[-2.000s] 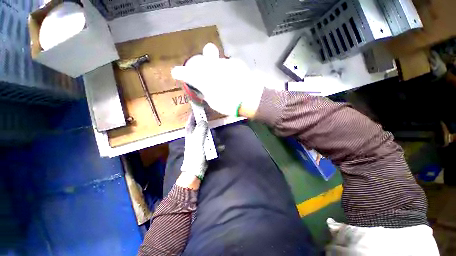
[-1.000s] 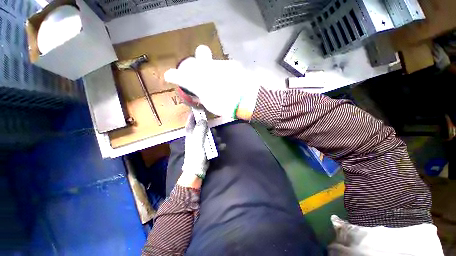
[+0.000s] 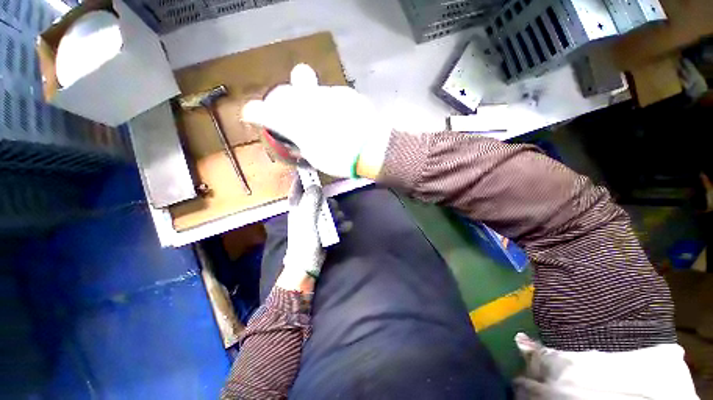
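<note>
My right hand (image 3: 324, 125), in a white glove with a green cuff edge, is closed over a disc sander (image 3: 279, 146). Only the sander's red rim and part of its dark body show below the fingers. My left hand (image 3: 304, 234), also gloved, holds a sheet-metal housing (image 3: 327, 223) above my lap. The housing shows edge-on as a narrow pale strip with small holes. Its far end meets the sander's lower edge; the exact contact is hidden by my right hand.
A T-handle tool (image 3: 225, 139) lies on cardboard (image 3: 258, 74), right of a flat metal plate (image 3: 162, 156) and an open carton (image 3: 117, 74). Slotted housings (image 3: 539, 39), a small plate (image 3: 467, 82) and a pale bar (image 3: 478, 123) sit at right. A blue surface (image 3: 125, 305) is at left.
My right hand and the sander have moved left along the housing's far end and slightly up. My left hand and the housing have stayed almost still.
</note>
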